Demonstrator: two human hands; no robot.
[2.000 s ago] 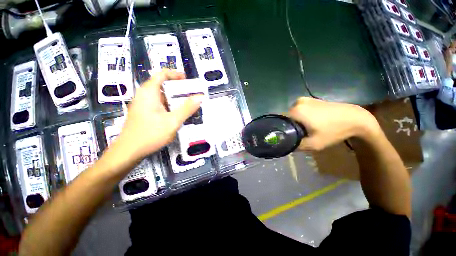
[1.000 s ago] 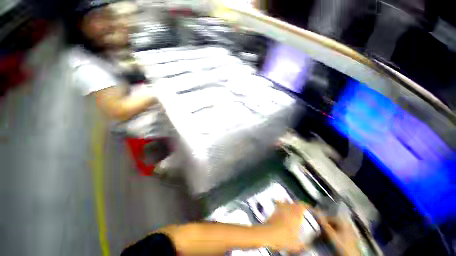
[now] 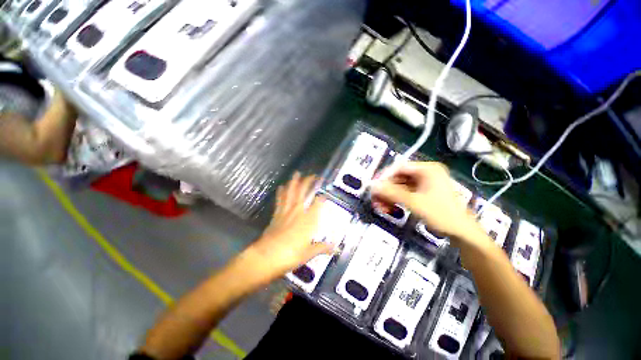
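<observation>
A clear blister tray (image 3: 330, 304) holds two rows of white devices (image 3: 410, 302) with black printed labels and dark ovals. My left hand (image 3: 295, 228) lies over the tray's left end with fingers spread, partly covering a device there. My right hand (image 3: 429, 197) is over the back row, its fingertips pinched at the lower end of a white cable (image 3: 439, 84) that hangs from above. The plug end is hidden by the fingers. A second white cable (image 3: 562, 140) runs down to the back row, right of my right hand.
A tall stack of clear trays (image 3: 232, 140) with devices on top stands at upper left. Two pale scanners (image 3: 397, 102) lie behind the tray, below a blue monitor (image 3: 555, 42). A dark scanner (image 3: 582, 278) lies at right. Another person's arm (image 3: 49, 133) is at far left.
The view has swung from the bench's right side to the tall stack at left. The black scanner has left my right hand, which is now at a white cable. My left hand no longer holds a device.
</observation>
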